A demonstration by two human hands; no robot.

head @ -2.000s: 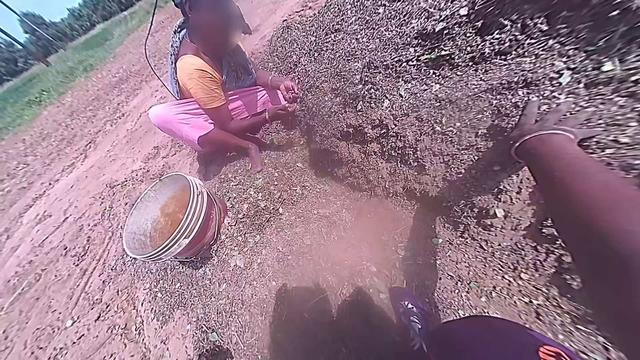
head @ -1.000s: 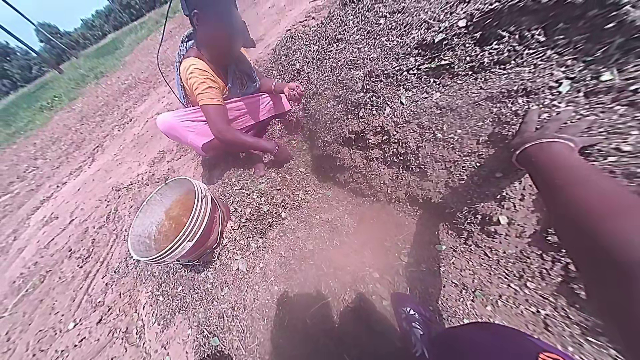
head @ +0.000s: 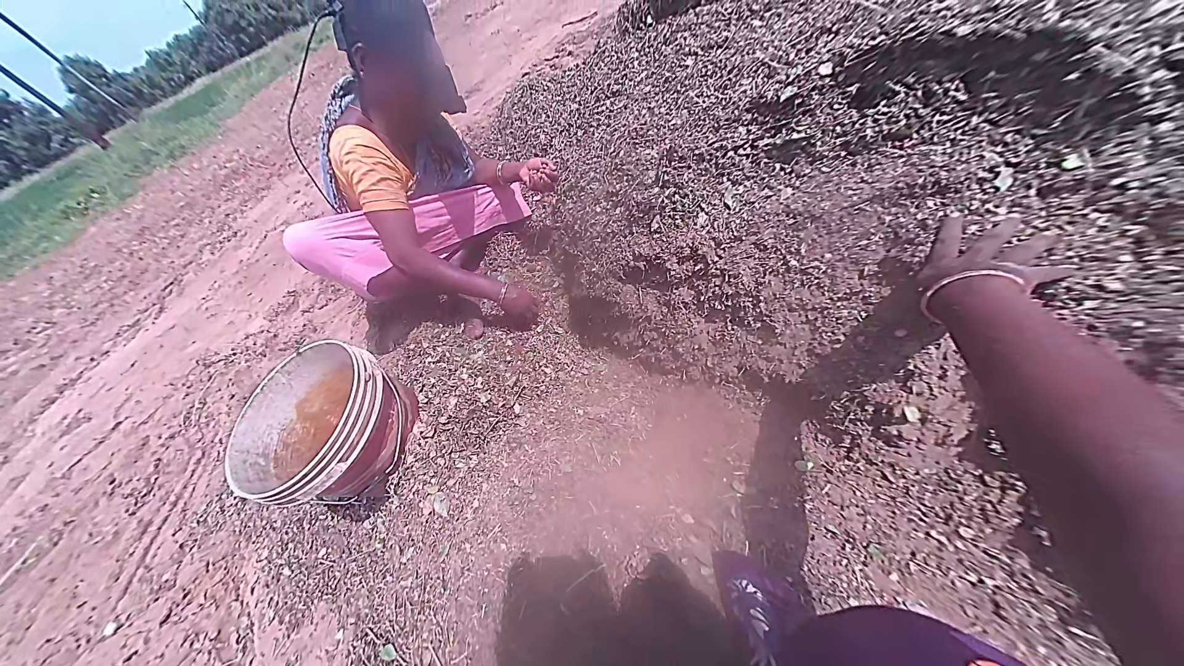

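Note:
From the right edge my right arm reaches forward, with a light bangle at the wrist. My right hand [head: 990,254] has its fingers spread and holds nothing that shows. It is over or against the side of a large heap of dry plant matter and soil [head: 684,176]; whether it touches cannot be told. Its arm's shadow falls across the heap's lower slope. My left hand is outside the view.
Across from me a person [head: 384,176] squats at the heap's left edge, one hand low near the ground. A reddish bucket with a pale rim [head: 361,435] stands tilted at left. My purple-clad leg [head: 888,638] is at the bottom.
The other person's hands were close together at the heap; one has since moved down towards the ground. My right hand has stayed spread in nearly the same place.

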